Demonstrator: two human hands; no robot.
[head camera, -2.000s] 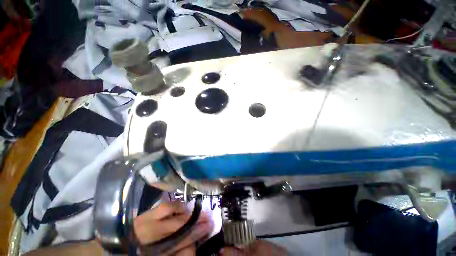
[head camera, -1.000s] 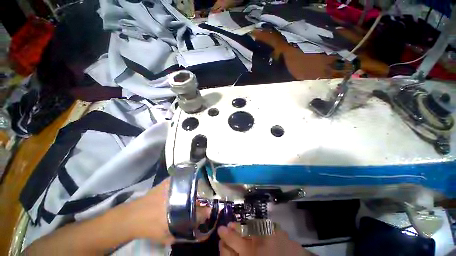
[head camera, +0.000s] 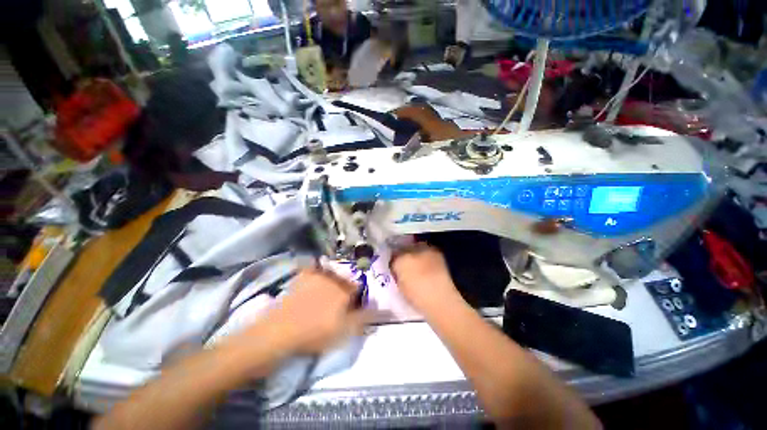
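The white sewing machine (head camera: 471, 183) with a blue stripe and "JACK" lettering stands in front of me. My left hand (head camera: 324, 298) is blurred, left of the brightly lit needle area, over pale grey cloth (head camera: 223, 273) with black strips. My right hand (head camera: 420, 273) is right of the needle area, fingers bent down beside black fabric (head camera: 471, 269) under the machine arm. I cannot tell whether either hand grips cloth. The needle tip is too small and blurred to see.
A smartphone (head camera: 568, 332) lies on the white table right of my right forearm. A dark panel with round pale pieces (head camera: 673, 306) is farther right. A cloth heap (head camera: 269, 126) lies behind the machine. A blue fan (head camera: 568, 17) and a person (head camera: 336, 38) are at the back.
The view has pulled back and up, showing the whole machine, its lit panel and the phone. Both hands, partly hidden behind the machine head before, now show on either side of the needle area.
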